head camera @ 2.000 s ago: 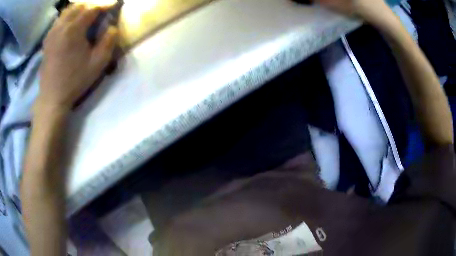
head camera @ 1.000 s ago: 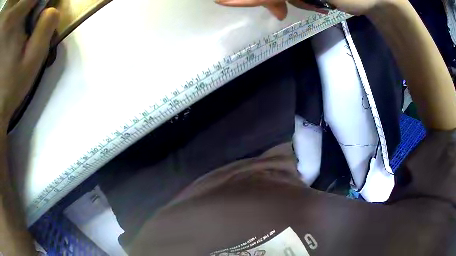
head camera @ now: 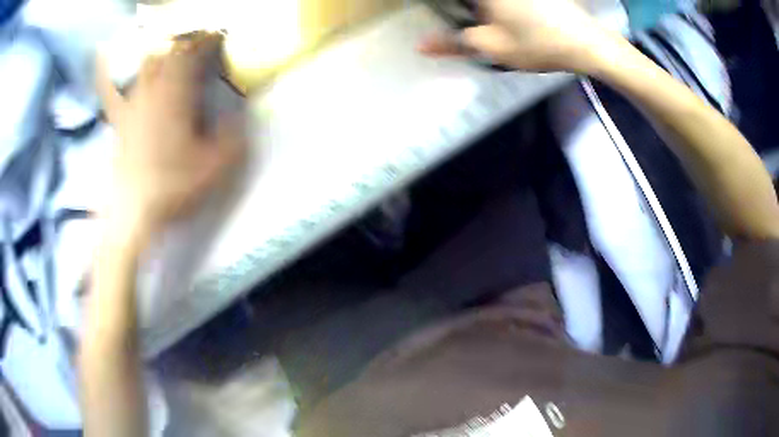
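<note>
My left hand [head camera: 175,158] is blurred over the left part of the white machine table [head camera: 342,128]. A dark piece [head camera: 207,72] shows between its fingers and thumb; I cannot tell whether it is gripped. My right hand [head camera: 521,34] is over the table's far right part, fingers pointing left. A dark thing [head camera: 453,10] shows at its fingertips, cut off by the top edge; I cannot tell what it is or whether it is held. The needle area is lost in the bright yellow glow [head camera: 273,34].
A printed measuring scale [head camera: 342,201] runs along the table's front edge. Pale and dark cloth [head camera: 615,205] with a white strip hangs at the right. Pale blue-grey cloth [head camera: 34,171] is heaped at the left. My brown clothing [head camera: 444,375] is below the table.
Since a second ago the view has shifted, so the table, glow and left hand appear further right. My right hand shows more fully, and its fingers have moved off the front edge scale.
</note>
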